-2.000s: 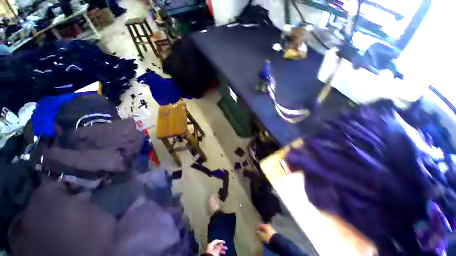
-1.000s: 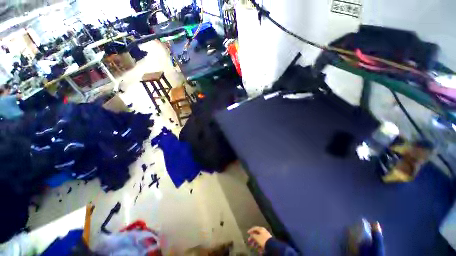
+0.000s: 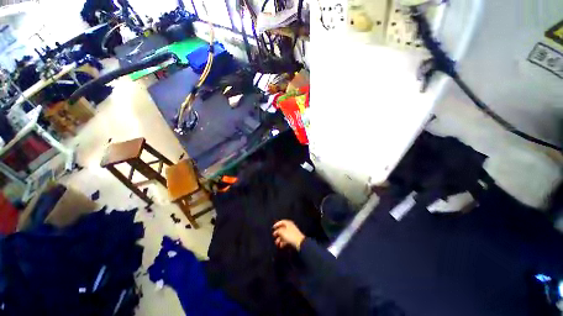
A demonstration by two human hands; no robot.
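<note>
My right hand (image 3: 288, 234) is near the centre, over a large black cloth heap (image 3: 256, 210). Its fingers are loosely curled and somewhat apart, and no held object shows. A dark sleeve runs from it to the lower right. My left hand is out of the picture. The dark navy pressing table (image 3: 426, 259) fills the lower right. Pale strips (image 3: 404, 206) and black cloth (image 3: 438, 163) lie at its far edge. A small blurred bluish-white shine shows at the right rim; I cannot tell what it is.
Two wooden stools (image 3: 128, 154) stand left of the black heap. Bright blue cloth (image 3: 185, 271) and a navy garment heap (image 3: 68, 259) lie on the floor at lower left. Another dark table (image 3: 204, 114) stands behind. A white wall block (image 3: 364, 117) is ahead, with a hanging cable.
The view has swung and moved forward to the far end of the pressing table. The left hand and the iron have left the picture. My right hand now shows over the black heap.
</note>
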